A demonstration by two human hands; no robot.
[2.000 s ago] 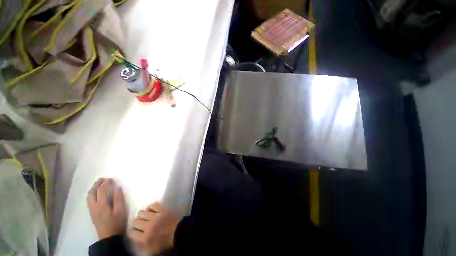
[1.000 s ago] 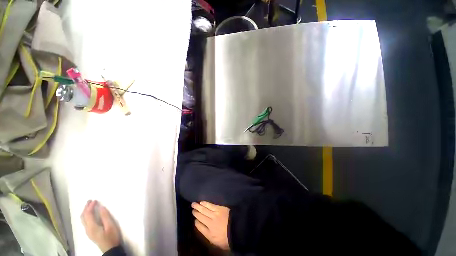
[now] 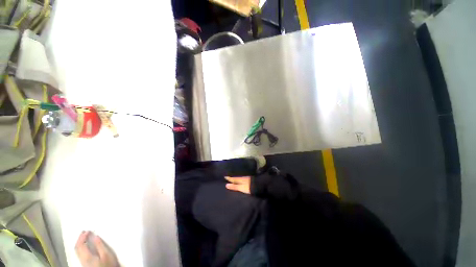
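Observation:
My left hand [image 3: 95, 251] rests on the white table [image 3: 112, 193] near the bottom edge, cut off by the frame. Its fingers are slightly curled and nothing shows in it. My right hand [image 3: 239, 184] lies on dark clothing right of the table edge, partly covered by the sleeve, with nothing visible in it. A green-handled awl [image 3: 256, 128] with a thin metal shank lies on the metal-topped side table [image 3: 292, 99], beside a tangled dark cord [image 3: 268, 138]. It is away from both hands.
A red-based can [image 3: 87, 122] with a pink-handled tool [image 3: 63, 106] stands on the white table. A wooden-handled tool [image 3: 110, 125] lies beside it. Taupe bags with yellow edges [image 3: 16, 141] are heaped at left. A thin cord runs over the table edge. A yellow floor line [image 3: 331, 174] is beyond.
My right hand has moved from the table to the dark clothing and farther right. My left hand stays on the table. The view has shifted.

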